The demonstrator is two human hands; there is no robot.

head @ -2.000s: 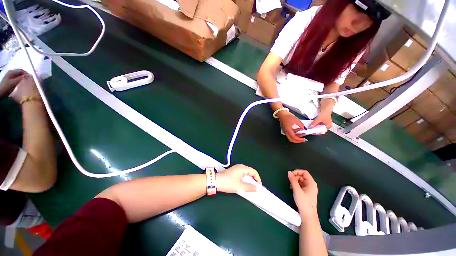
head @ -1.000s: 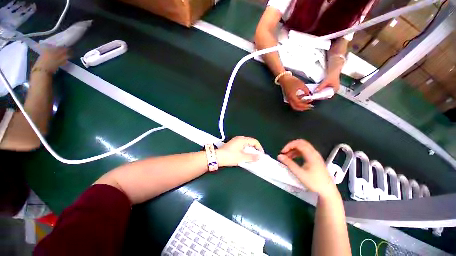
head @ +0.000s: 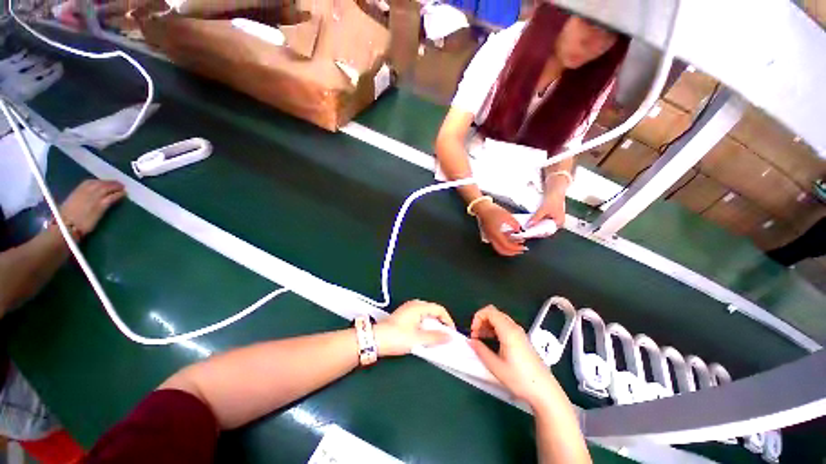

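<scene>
My left hand [head: 412,330] holds a white label sheet [head: 460,357] over the near metal rail. My right hand [head: 507,352] is at the sheet's right part, with thumb and fingers close together; whether a label is between them cannot be told. White loop-shaped plastic housings [head: 591,352] stand in a row on the belt, right of my right hand. One more housing [head: 172,157] lies alone on the belt at the left. A spare label sheet [head: 349,449] lies on the green table at the bottom edge, partly cut off.
Across the belt a person [head: 528,118] holds a white strip. Another worker's arm [head: 54,237] rests at the left. A white cable [head: 388,258] hangs across the view. A large carton [head: 299,68] stands beyond the belt. A grey curved bar [head: 706,410] crosses the lower right.
My right hand has moved left over the sheet, towards my left hand. The left worker's hand has come down to the rail, away from a white bag. The view has shifted.
</scene>
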